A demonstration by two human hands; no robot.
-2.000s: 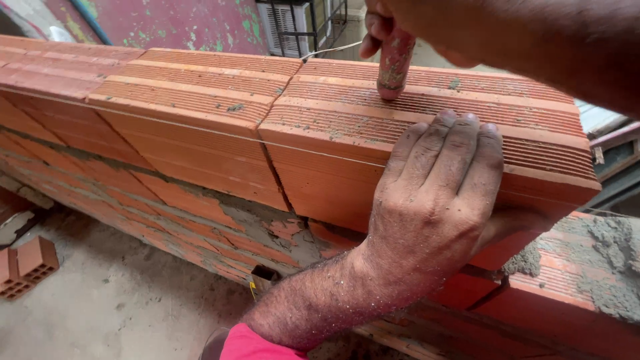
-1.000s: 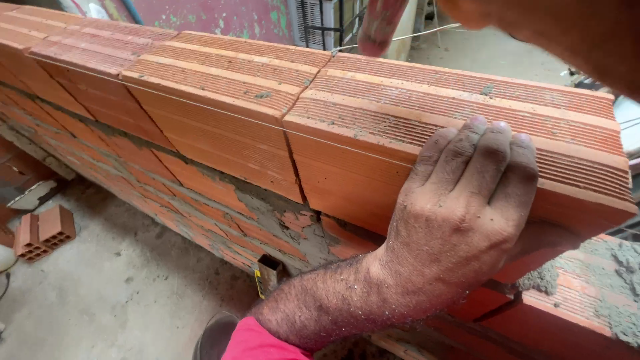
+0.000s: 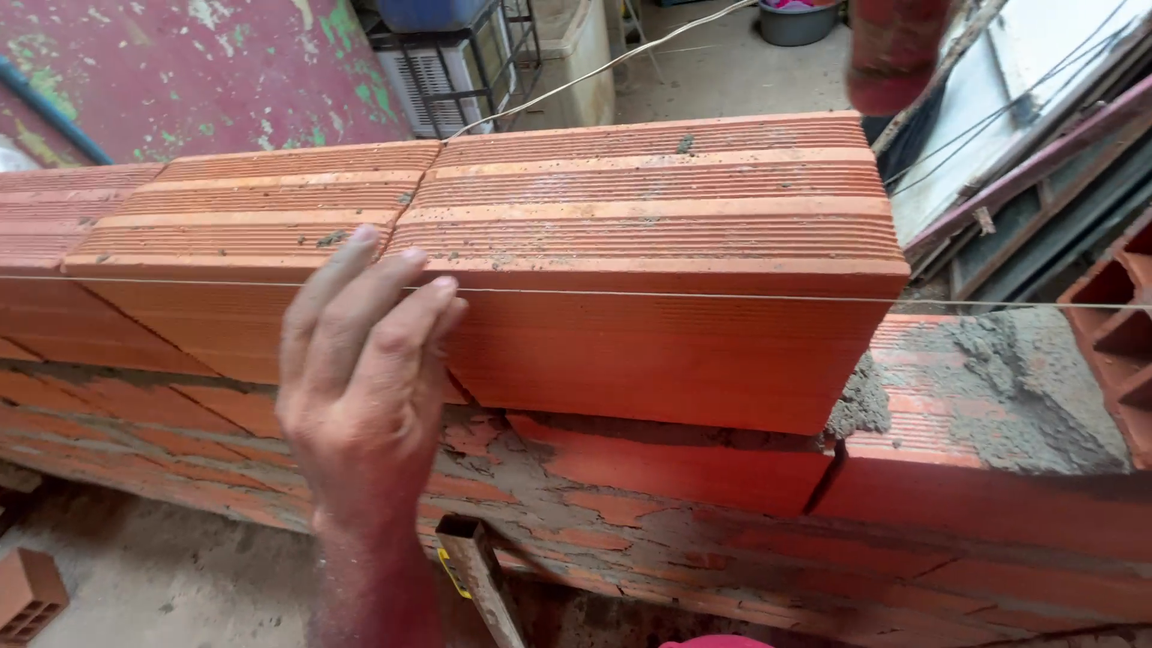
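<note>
My left hand (image 3: 364,387) has its fingertips at the top front edge of the wall, by the joint between two hollow clay bricks, near a taut string line (image 3: 684,294). It grips nothing. The right-hand brick (image 3: 675,342) lies on the course below, its ridged top face up. Above its far right corner, a blurred, reddish rounded end (image 3: 891,54), perhaps a tool handle, shows at the top edge. My right hand is out of view. Grey mortar (image 3: 1017,378) lies on the lower course to the right of the brick.
Another hollow brick (image 3: 1120,315) stands at the right edge. A rusty metal tube (image 3: 477,576) leans before the wall. A loose brick (image 3: 31,594) lies on the floor at lower left. Behind the wall are a metal rack (image 3: 454,72), a grey basin (image 3: 796,22) and leaning boards (image 3: 1044,198).
My left hand has moved left along the brick to the joint. The tool handle, on the brick's top two seconds ago, is now raised off it. The view has shifted right.
</note>
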